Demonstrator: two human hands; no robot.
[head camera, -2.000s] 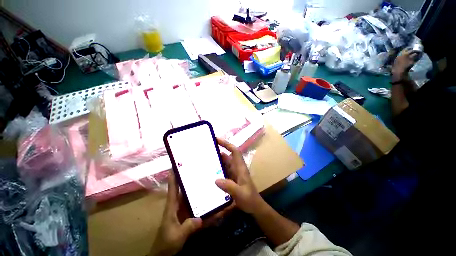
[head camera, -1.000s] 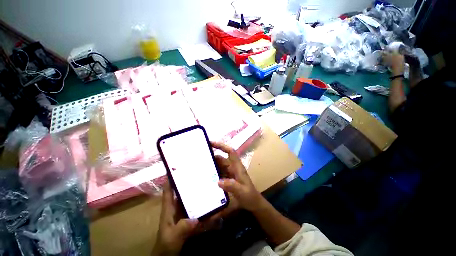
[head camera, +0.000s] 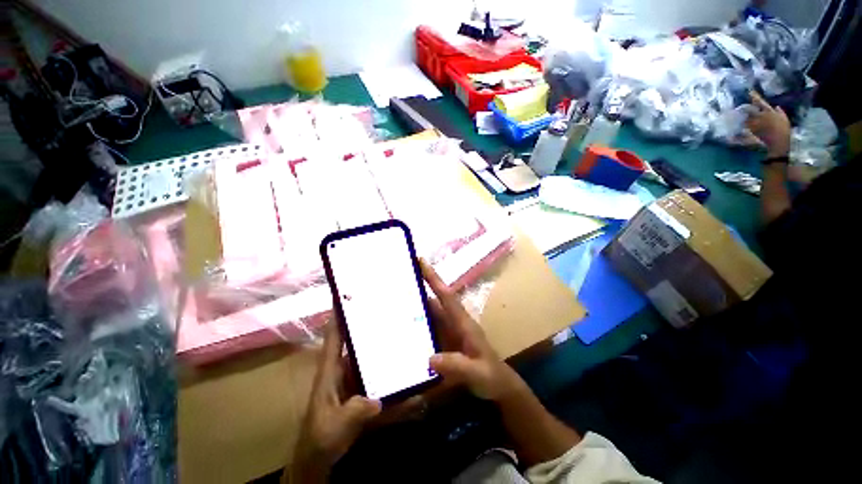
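A smartphone (head camera: 383, 312) with a dark frame and a bright white screen is held upright in both hands, above the front of the work. My left hand (head camera: 336, 411) grips its lower left side, with the thumb at the bottom corner. My right hand (head camera: 468, 350) holds the right side, with the thumb over the lower right of the screen. Behind the phone, pink foam packs (head camera: 312, 203) lie in rows in clear film, washed out by glare. They rest on brown cardboard (head camera: 236, 406). The phone hides part of the foam.
A perforated tray (head camera: 165, 184) and bagged pink pieces (head camera: 99, 269) are left. Bottles (head camera: 548, 146), a tape roll (head camera: 610, 166), red bins (head camera: 477, 76) and a small carton (head camera: 685, 255) are right. Another person's hand (head camera: 770, 128) touches bagged parts (head camera: 676, 90) at the far right.
The view has shifted slightly, so the bench things sit further right. My right thumb has moved down the screen to its lower right corner. The other person's hand has changed position at the bagged parts.
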